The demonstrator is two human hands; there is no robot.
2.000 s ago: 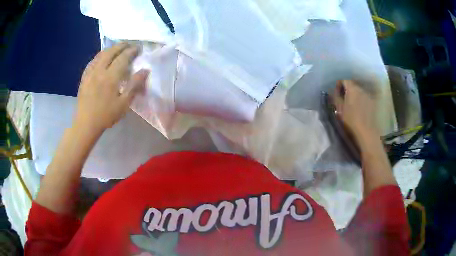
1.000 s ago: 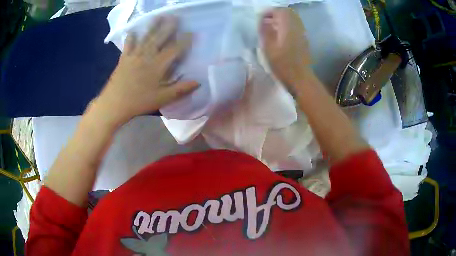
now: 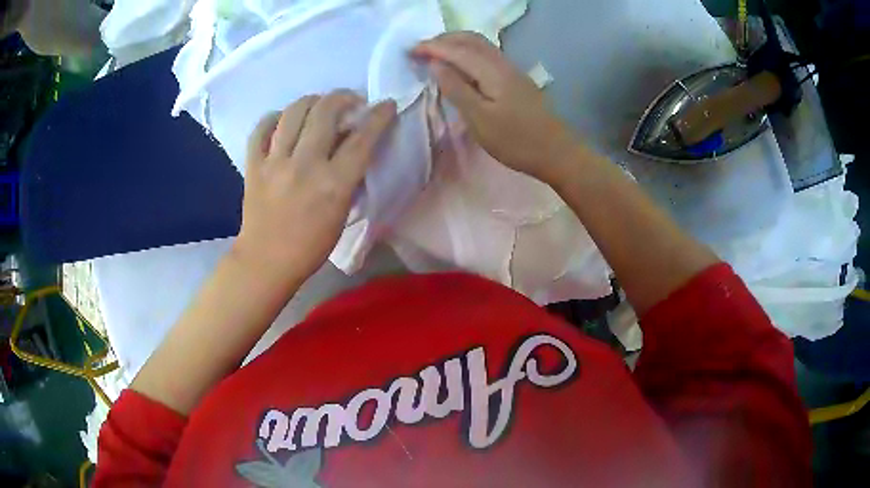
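Observation:
A white garment (image 3: pixel 296 57) lies bunched over the navy padded board (image 3: pixel 134 162). Its pale pink-cream layer (image 3: pixel 486 210) hangs towards me. My left hand (image 3: pixel 305 172) is on the garment left of centre, with bent fingertips pinching the cloth near a fold. My right hand (image 3: pixel 496 105) is just right of it, thumb and index finger together at the garment's curved edge. The cloth under my fingers is partly hidden. The steam iron (image 3: pixel 706 114) rests at the right, away from both hands, its handle (image 3: pixel 730 107) towards the upper right.
The white table cover (image 3: pixel 620 57) spreads under the garment and iron. A flat grey iron rest (image 3: pixel 806 143) is at the right. Crumpled white cloth (image 3: pixel 806 257) hangs at the right edge, and more lies at the upper left (image 3: pixel 143 27). Yellow tubing (image 3: pixel 57 367) is at the lower left.
My right hand has left the iron, which now stands at the right. Both hands have come together on the garment, which is folded differently. The left hand has moved right.

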